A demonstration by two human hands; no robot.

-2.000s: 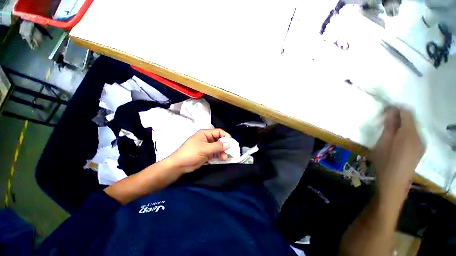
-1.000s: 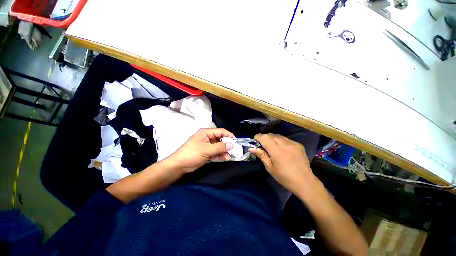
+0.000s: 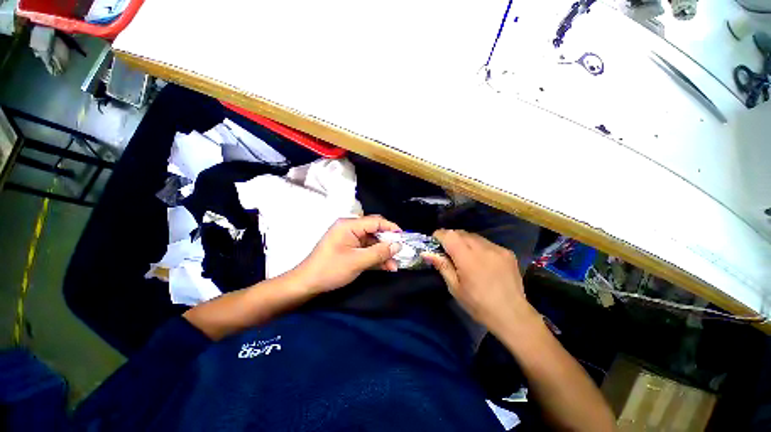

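My left hand (image 3: 342, 253) pinches a small bunched piece of white fabric (image 3: 406, 250) between thumb and fingertips over my lap. My right hand (image 3: 480, 268) is close beside it on the right, fingers curled around a small silver-grey tool that looks like thread snips (image 3: 430, 248). The tool is mostly hidden by the fingers and meets the white fabric; whether its blades are open cannot be told. Black and white garment cloth (image 3: 292, 221) lies to the left of my hands.
The white table (image 3: 380, 93) with a wooden edge crosses above my hands. Tweezers (image 3: 689, 84), black scissors (image 3: 751, 84) and a small ring-shaped item (image 3: 592, 63) lie on it. A red basket (image 3: 80, 25) is at upper left. White scraps (image 3: 193, 156) lie in dark cloth at left.
My right hand has come down from the table's right side to my left hand, with the silver-grey tool. Since one second ago, both hands have barely moved and the white fabric looks more bunched.
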